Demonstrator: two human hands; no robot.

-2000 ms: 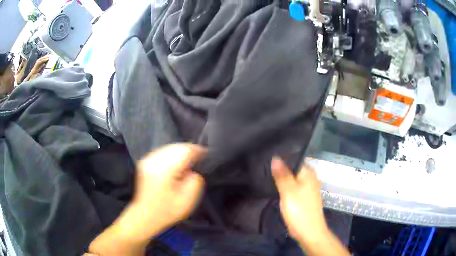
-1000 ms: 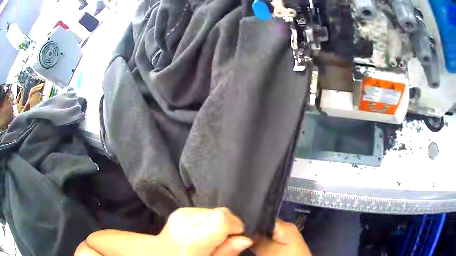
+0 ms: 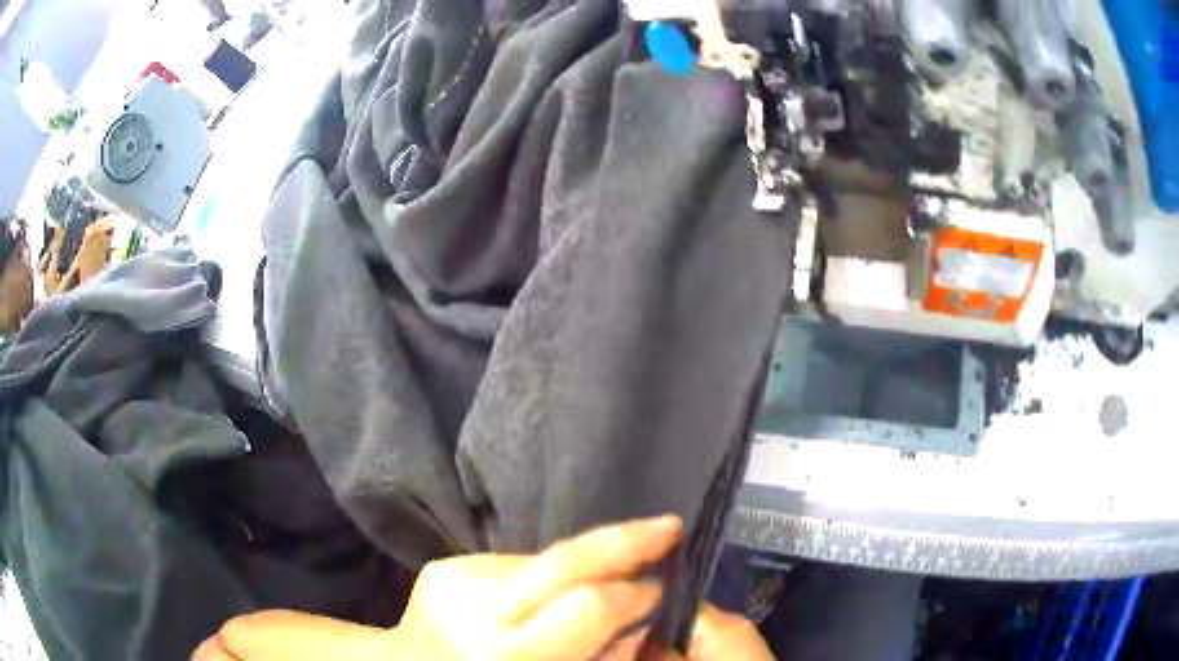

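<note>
A dark grey garment lies bunched on the table and hangs over its front edge. Its long right edge runs up to the presser foot of the sewing machine. My left hand is at the bottom centre and holds the garment's lower end near that edge, thumb side hidden by cloth and fingers. My right hand is mostly cut off by the bottom edge of the picture; its visible part touches the cloth edge from the right.
More dark grey cloth hangs at the left. An orange-labelled machine cover and grey recessed tray are right of the garment. A ruler strip lines the table front. A blue crate is below. A person's hand shows far left.
Both hands have moved down from either side of the cloth and come together at the garment's lower edge. The cloth edge is now stretched straighter. The camera view has shifted slightly.
</note>
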